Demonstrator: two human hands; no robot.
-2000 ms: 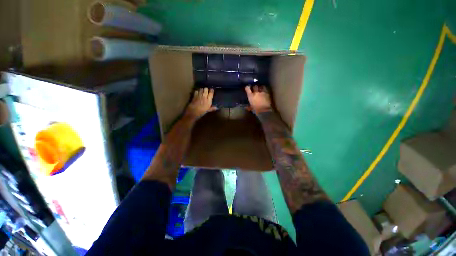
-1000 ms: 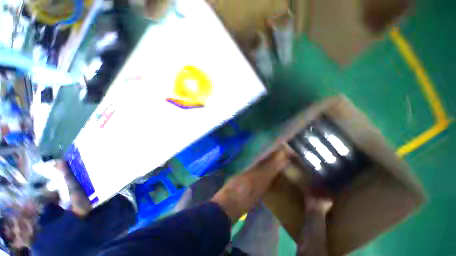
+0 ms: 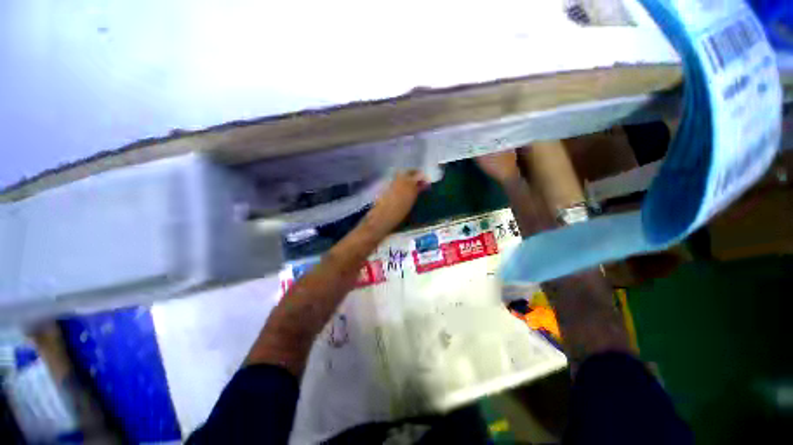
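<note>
My left hand (image 3: 404,191) reaches forward over the far edge of the white packing table (image 3: 452,348), up to the underside of a long white beam. It is blurred, and a pale patch lies at its fingertips; whether it grips anything is unclear. My right hand (image 3: 500,165) is partly hidden under the same beam, so its fingers do not show. A dark green conveyor belt (image 3: 461,193) shows between the hands. A pale blue label strip (image 3: 743,96) hangs in a curl close to the camera and crosses my right forearm.
A large white surface with a rough brown edge (image 3: 365,113) spans the top. The orange tape dispenser (image 3: 541,318) lies at the table's right end. A blue printed sheet (image 3: 117,374) and another person's arm (image 3: 69,382) are at the lower left. A pale forearm-like shape (image 3: 552,174) is beside my right hand.
The view has turned from the open carton on the floor to the table and belt. Both hands have left the carton and now reach forward under the white beam.
</note>
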